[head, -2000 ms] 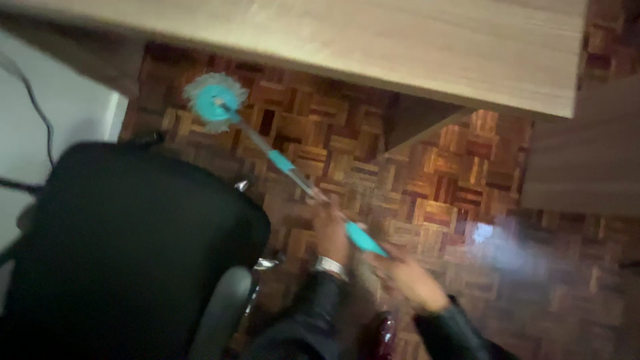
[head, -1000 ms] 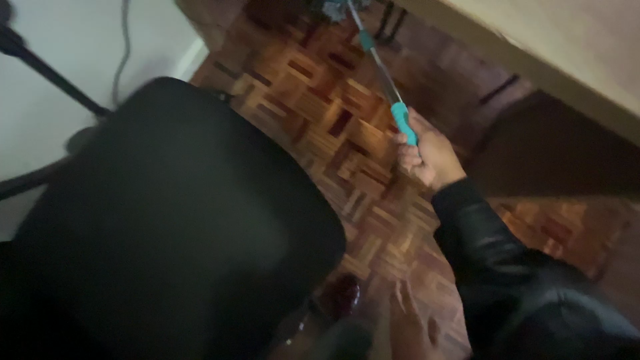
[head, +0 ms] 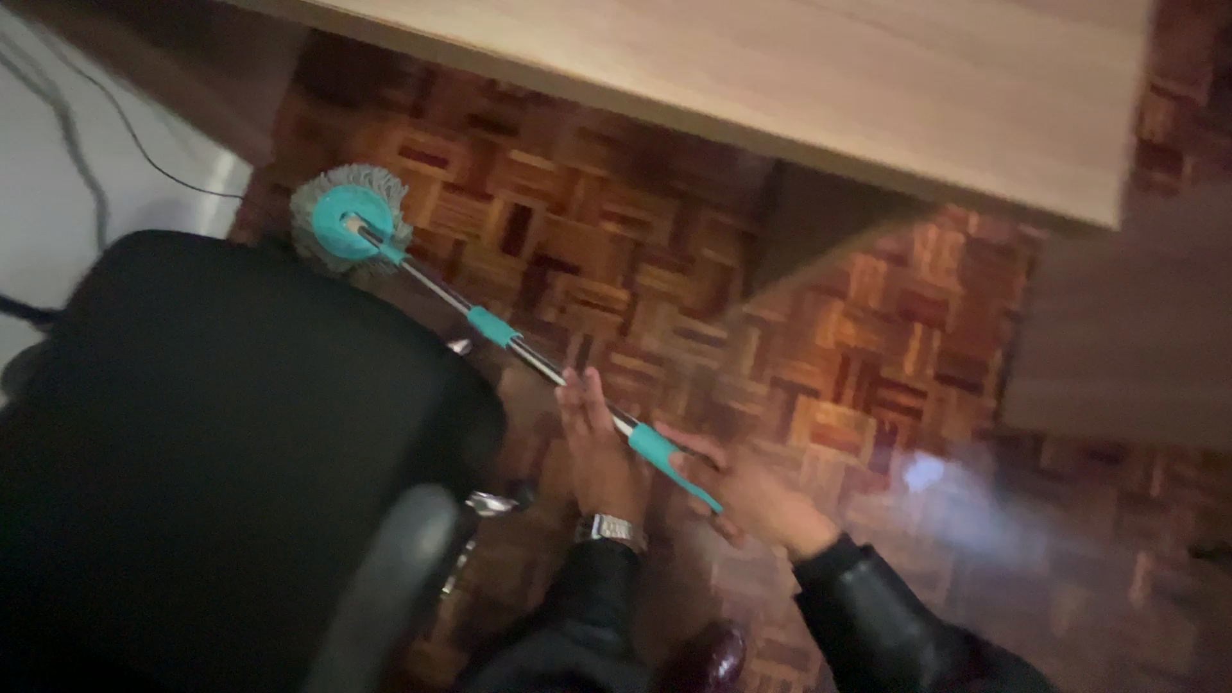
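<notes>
A round mop head with grey strands and a turquoise disc (head: 353, 221) rests on the parquet floor, left of centre, near the wall. Its metal pole with turquoise sleeves runs down to the right. At the pole's end, my right hand (head: 736, 486) is closed around the turquoise handle grip (head: 664, 457). My left hand (head: 599, 448), with a metal-band watch (head: 610, 529) at the wrist, lies against the metal pole just above that grip; its fingers look extended, and its thumb is hidden.
A black office chair (head: 241, 433) fills the lower left, its armrest near my left arm. A wooden desktop (head: 770, 77) spans the top, with a panel below it. Cables (head: 144, 144) hang by the pale wall. A dark red shoe (head: 712, 654) shows at the bottom.
One second ago only my right hand held the mop, and my left hand was low, away from the pole. Now my left hand is at the pole. The view has shifted strongly.
</notes>
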